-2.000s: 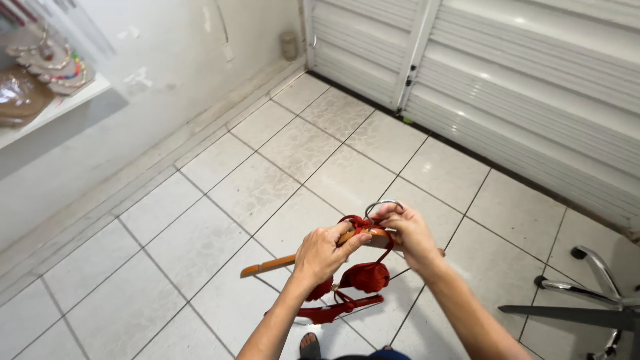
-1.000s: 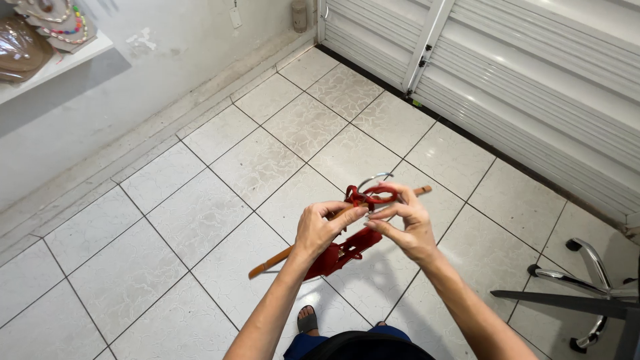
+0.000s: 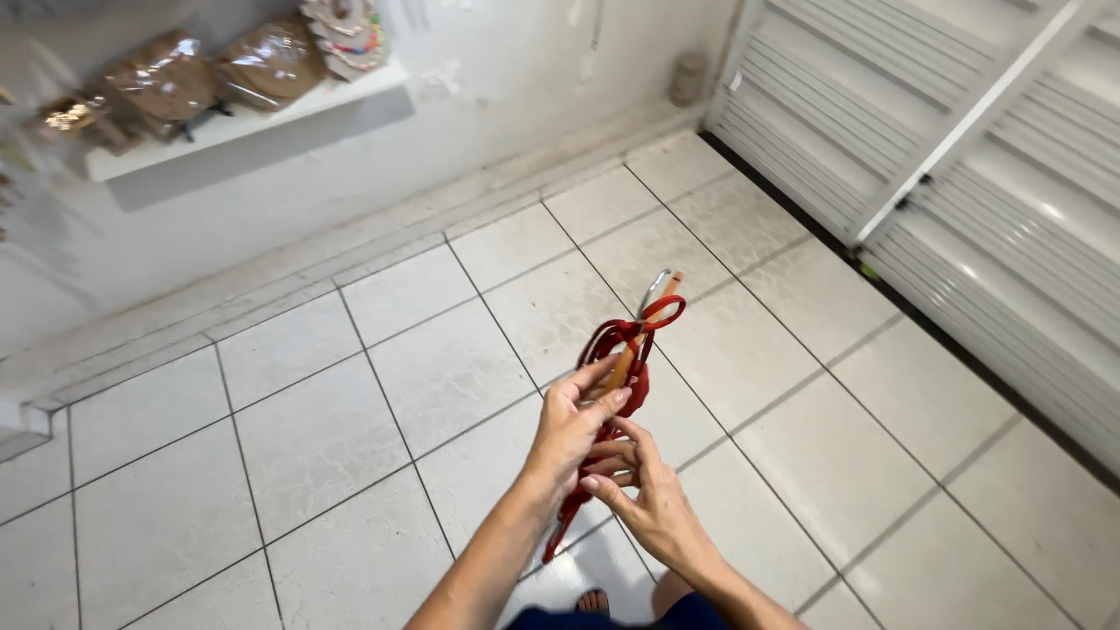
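My left hand [image 3: 573, 420] grips a wooden clothes hanger [image 3: 623, 366] near its middle, thumb on top. The hanger is turned nearly edge-on, its far end pointing up and away, and its metal hook [image 3: 654, 289] shows beside that end. A red strappy garment, seemingly a bikini top [image 3: 639, 389], hangs on it, with a red strap loop [image 3: 665, 311] near the hook. Just below and right of the left hand, my right hand [image 3: 639, 490] has its fingers bent against the lower red fabric [image 3: 569, 516]; whether it pinches the fabric is unclear.
A white wall shelf [image 3: 254, 122] at upper left holds brown items in clear plastic [image 3: 271, 63] and beaded necklaces [image 3: 354, 39]. White slatted metal doors [image 3: 954, 175] stand at the right. Light floor tiles [image 3: 332, 455] lie below, with my foot [image 3: 593, 600] at the bottom.
The hanger has turned from lying crosswise to pointing away, nearly edge-on. My right hand has left the straps near the hook and is now lower, below my left hand. The view has swung left.
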